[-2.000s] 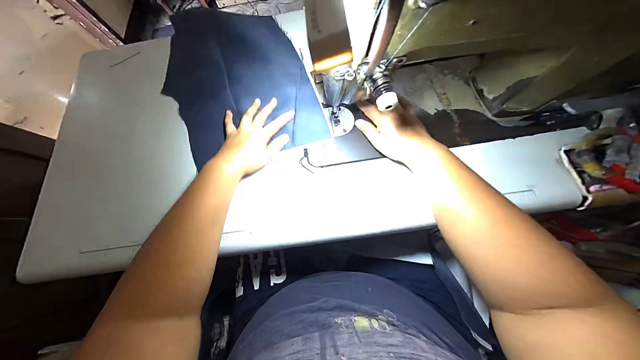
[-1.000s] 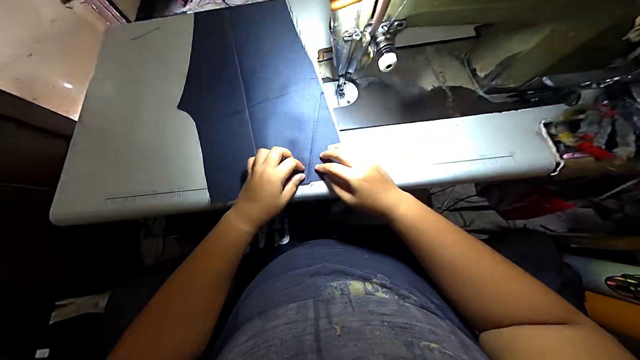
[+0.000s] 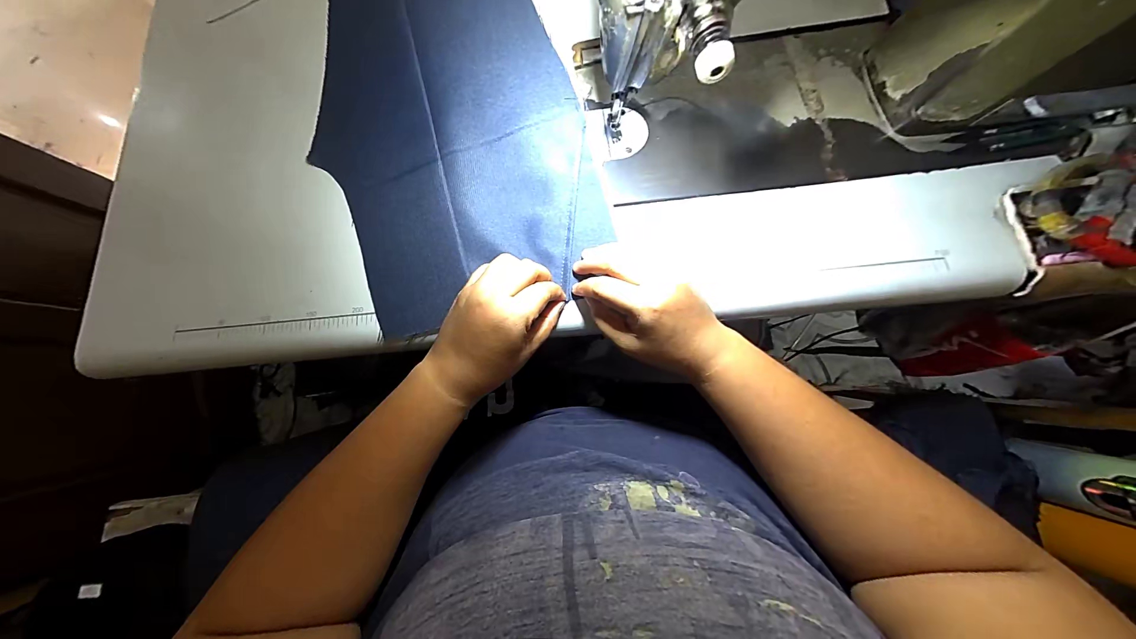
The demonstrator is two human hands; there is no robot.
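A navy fabric panel (image 3: 497, 151) with a long crease and a stitched seam near its right side lies on the pale sewing table (image 3: 240, 231). My left hand (image 3: 501, 319) pinches its lower edge just left of the seam, fingers curled. Close beside it, my right hand (image 3: 652, 315) pinches the lower right corner by the seam's end. The fingertips of both hands nearly meet at the table's front edge. Beyond the panel's right edge stands the sewing machine's needle and presser foot (image 3: 617, 106), above a round needle plate (image 3: 628, 133).
The machine's arm (image 3: 985, 62) spans the upper right over a dark, worn machine bed (image 3: 737, 115). A ruler scale (image 3: 275, 324) is marked along the table's front left. Colourful scraps (image 3: 1087, 213) fill an opening at the table's right end. Red fabric (image 3: 967, 346) lies below.
Both hands have come to the front edge, my left from the middle of the fabric and my right from beside the needle. The navy panel has moved toward me, off the needle plate.
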